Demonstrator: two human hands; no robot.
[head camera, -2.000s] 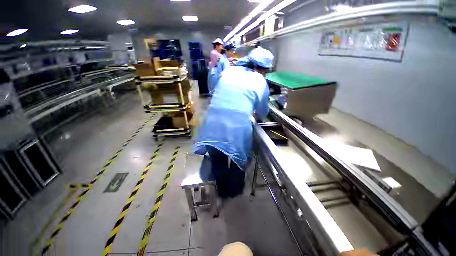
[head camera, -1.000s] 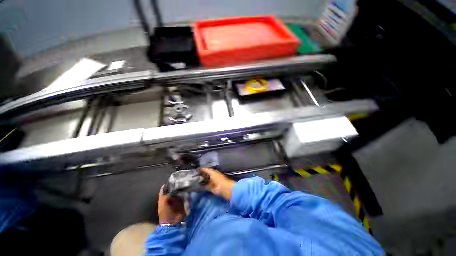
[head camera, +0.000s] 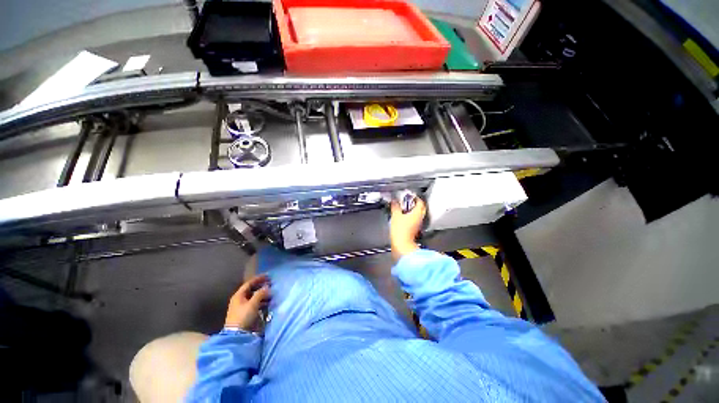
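Note:
My right hand (head camera: 406, 224) is raised to the underside of the near silver conveyor rail (head camera: 355, 173), beside a white box (head camera: 475, 198). Its fingers are around a small silvery item (head camera: 407, 201); whether this is loose or fixed to the rail I cannot tell. My left hand (head camera: 248, 303) is low beside my blue smock, fingers partly bent and apart, with nothing seen in it. The grey bundle is not clearly visible.
Behind the far rail (head camera: 347, 85) stand a black tray (head camera: 236, 35), a red tray (head camera: 359, 35) and a green tray (head camera: 456, 47). Handwheels (head camera: 248, 152) and a yellow ring (head camera: 380, 115) lie between the rails. A pale control box (head camera: 299, 234) is under the near rail.
Both hands held a grey bundle together a second ago. They are now apart, the right one moved right and up to the rail. Earlier still, the view faced along the line.

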